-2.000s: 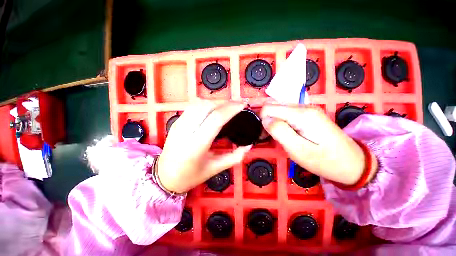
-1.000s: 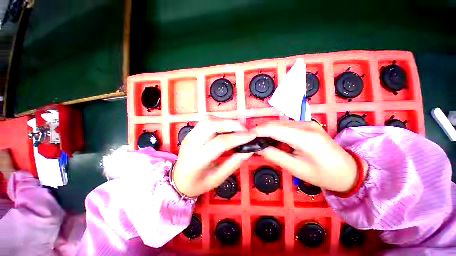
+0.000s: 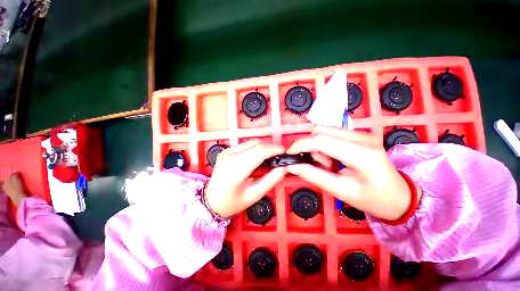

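A round black watch body (image 3: 283, 161) is held edge-on between my two hands, above the middle of the coral-red foam tray (image 3: 273, 232). My left hand (image 3: 242, 176) grips its left side with fingers and thumb. My right hand (image 3: 353, 167) grips its right side the same way. The fingers hide much of it. A white cloth (image 3: 332, 103) sticks up behind my right hand. A blue stick (image 3: 345, 118) shows beside the cloth and again below my hand; its middle is hidden.
Most visible tray pockets hold black discs (image 3: 305, 203); one top-row pocket (image 3: 212, 112) is empty. At left are a red box (image 3: 91, 149), white paper (image 3: 66, 196) and another person's hand (image 3: 14, 187). A white stick (image 3: 506, 136) lies at right.
The watch body has turned from its dark face showing to edge-on, between both hands. The tray has shifted slightly right in view. Another person's hand now shows more clearly at left.
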